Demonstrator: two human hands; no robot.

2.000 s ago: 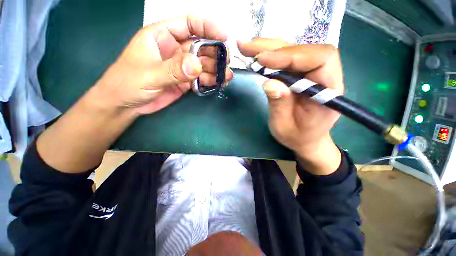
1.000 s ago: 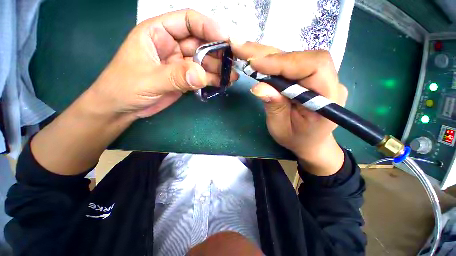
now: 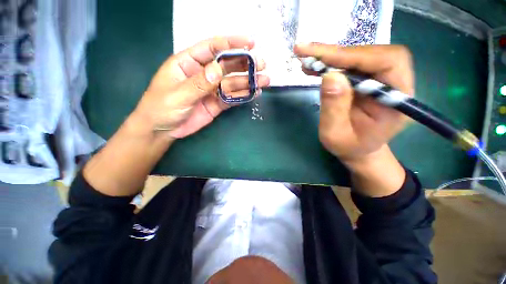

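Observation:
My left hand [image 3: 186, 89] is bare and holds a rounded-square watch case frame [image 3: 254, 77], black and silver, between thumb and fingers. The frame's open side faces me. My right hand [image 3: 360, 100] is bare and holds a black pen tool [image 3: 427, 115] with a white spiral stripe. Its tip points left, over the parts tray and apart from the frame; it is blurred. The white parts tray [image 3: 236, 14] lies behind both hands with small silver bits [image 3: 363, 22] in it. A small cluster of bits [image 3: 256, 112] lies on the green mat just below the frame.
The green mat [image 3: 249, 150] ends at a front edge near my body. At the right are a control unit [image 3: 499, 83] with lit green buttons and a clear hose [image 3: 491, 163] from the pen. At the left hangs a whitish film [image 3: 69, 83] beside dark frames [image 3: 25, 77].
The pen tip has moved right, away from the frame it was touching or close to. The frame has turned to face the camera more. The whole view has shifted, showing more at the left.

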